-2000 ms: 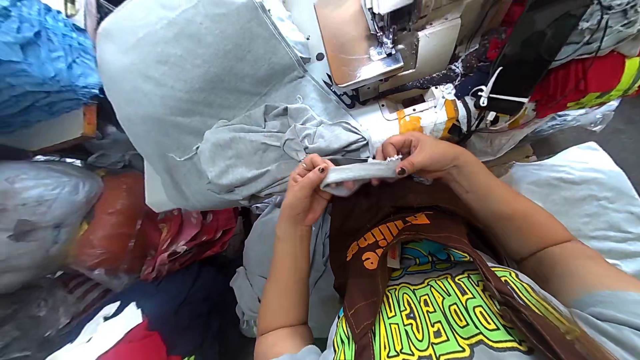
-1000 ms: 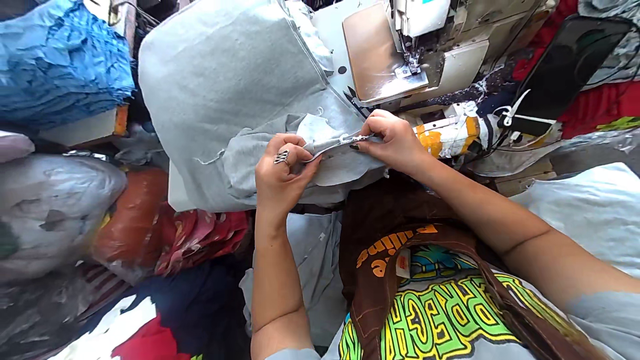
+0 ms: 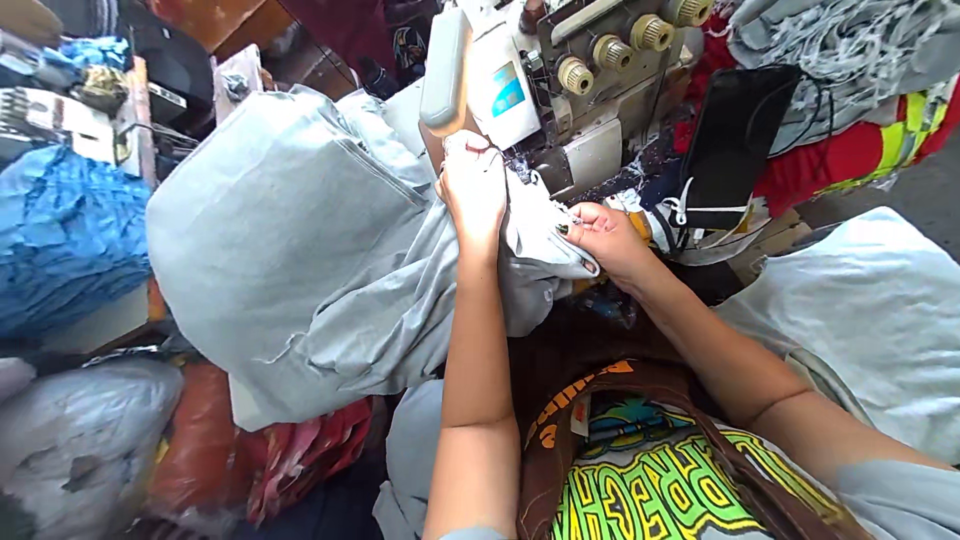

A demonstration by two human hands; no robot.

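My left hand (image 3: 474,180) is at the needle area of an overlock sewing machine (image 3: 600,97), with its fingers curled on the upper edge of a light grey knit fabric piece (image 3: 536,225). On the right side of that piece, my right hand (image 3: 604,236) pinches its edge between thumb and fingers. The presser foot and needle are mostly hidden behind my left hand. A larger stack of grey fabric (image 3: 285,232) lies left of my hands, with a crumpled part running up to them.
A black smartphone (image 3: 739,142) with a white cable lies right of the machine. Blue fabric (image 3: 67,240) is piled at the left, above plastic bags (image 3: 90,435). Pale fabric (image 3: 870,315) lies at the right, and grey scraps (image 3: 847,67) are at the upper right.
Both hands have moved up to the machine with the fabric; earlier they held a narrow folded band in front of it. The view has shifted toward the machine.
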